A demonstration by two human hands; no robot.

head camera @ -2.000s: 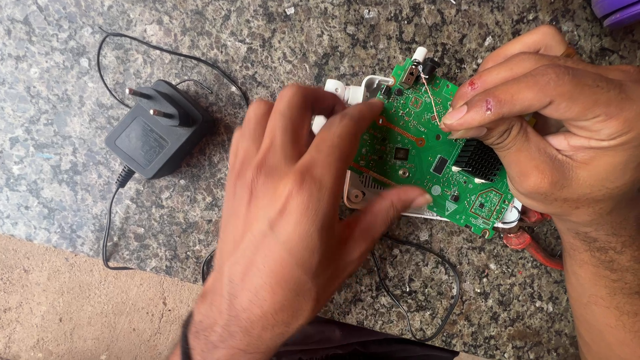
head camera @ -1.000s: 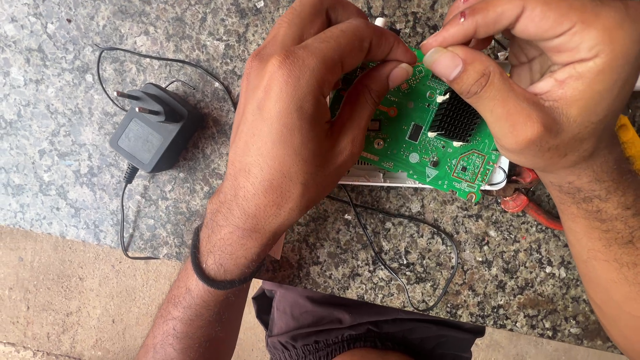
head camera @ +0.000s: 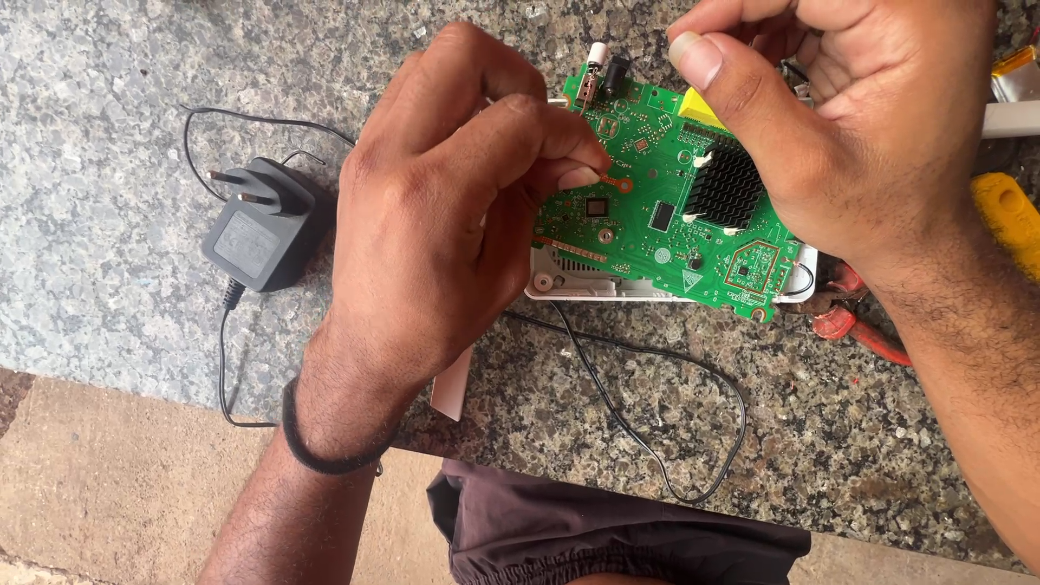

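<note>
A green circuit board [head camera: 662,219] with a black finned heat sink [head camera: 725,188] lies over a white plastic housing [head camera: 585,286]. At the board's upper left edge are a black barrel jack [head camera: 616,75] and a white-capped push switch [head camera: 595,58]. My left hand [head camera: 455,187] is over the board's left part, thumb and forefinger pinched together near an orange-ringed hole; whether something thin is between them cannot be made out. My right hand [head camera: 804,122] hovers over the upper right part beside the heat sink, thumb near the forefinger, with its grip unclear. A yellow part [head camera: 700,110] shows at the board's top edge.
A black plug-in power adapter [head camera: 260,227] with a thin cable lies left on the speckled granite surface [head camera: 853,455]. The cable [head camera: 626,414] loops below the housing. Red-handled pliers [head camera: 861,329] and a yellow object [head camera: 1007,219] lie at the right, partly behind my right arm.
My hands were close together over the board's upper edge a second ago and are now apart. The right hand has moved away from the left, uncovering the barrel jack.
</note>
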